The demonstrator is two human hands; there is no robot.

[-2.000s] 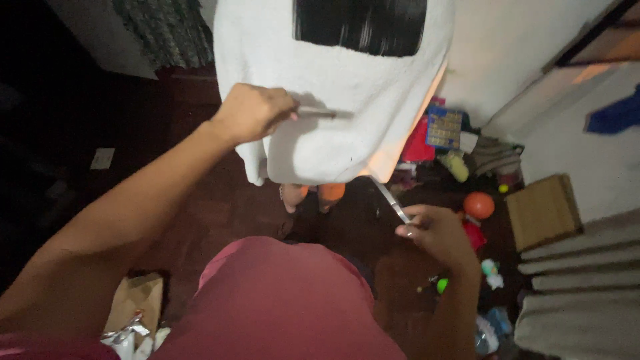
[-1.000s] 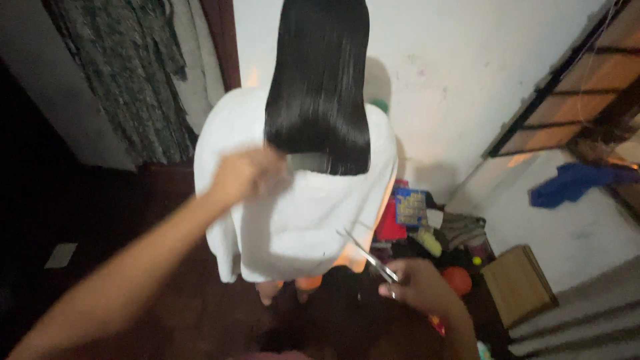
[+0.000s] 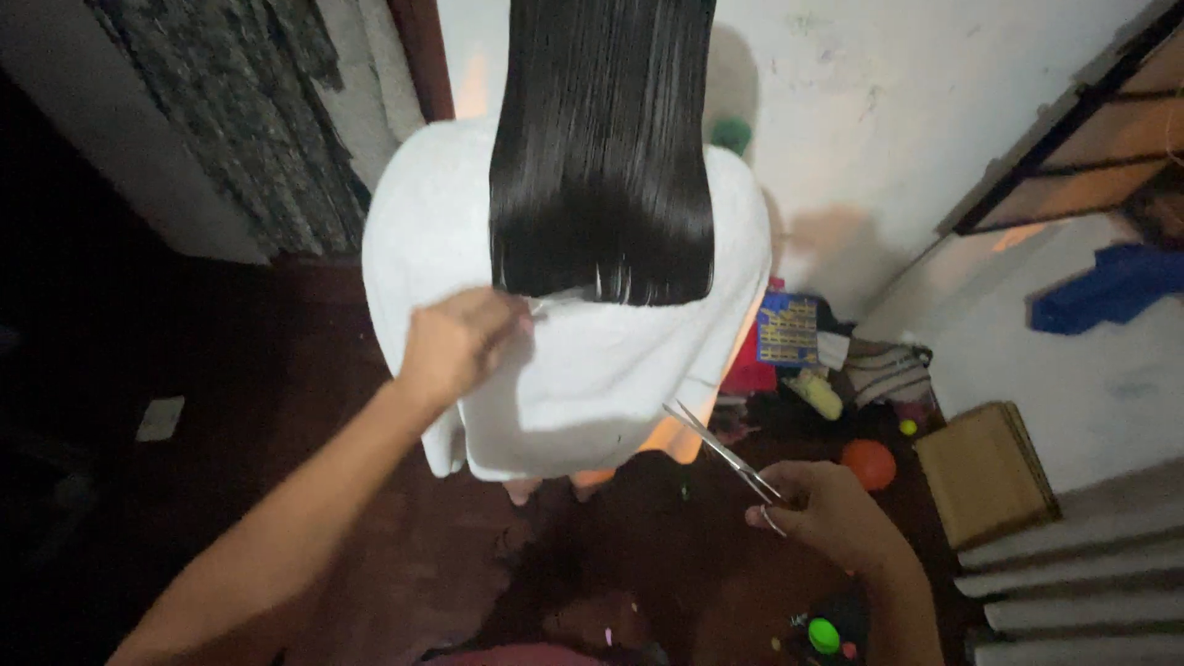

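Long straight dark hair hangs down the back of a person standing with a white towel round the shoulders. At the hair's lower left edge, my left hand grips a thin, blurred comb, whose far part meets the hair ends. My right hand holds metal scissors by the finger loops, low and to the right of the towel. The scissor blades are slightly apart and point up and left, away from the hair. The person's head is out of view.
On the dark floor at the right lie an orange ball, a cardboard box, a green ball and other clutter. A white wall rises behind the person. Patterned curtains hang at the left.
The view has shifted up to show much more of the hair. My left hand and comb have gone from over the towel's lower part to the hair ends.
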